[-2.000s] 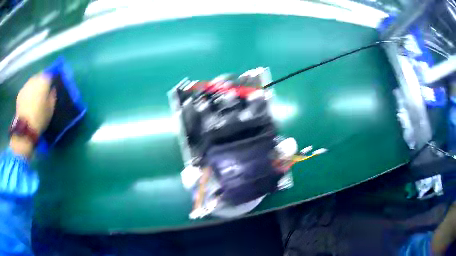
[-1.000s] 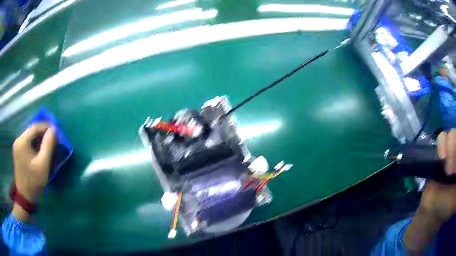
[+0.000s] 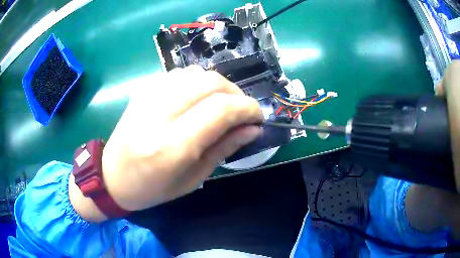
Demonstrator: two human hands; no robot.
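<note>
The part-built unit, with its white housing [image 3: 272, 50] around a black module [image 3: 234, 68], lies on the green surface. A red lead [image 3: 194, 25] crosses its far end. My left hand [image 3: 176, 136] is over its near left part, thumb and fingers pinched at the screwdriver bit's tip; the screw there is too small to make out clearly. My right hand [image 3: 450, 95], cut off by the right edge, grips the black electric screwdriver [image 3: 398, 136]. Its thin bit [image 3: 302, 127] points left, roughly level, above the unit's near part. My left hand hides part of the module.
The blue screw bin [image 3: 74, 64], full of black screws [image 3: 50, 80], stands at the left on the green work surface [image 3: 116, 45]. Coloured wires [image 3: 307, 103] stick out right of the unit. A black cable [image 3: 282, 12] runs to the upper right. The screwdriver cord [image 3: 353, 233] hangs at the lower right.
My left hand has left the blue bin and moved right, over the unit. The screwdriver in my right hand has come in from the right. The unit shows higher in the view.
</note>
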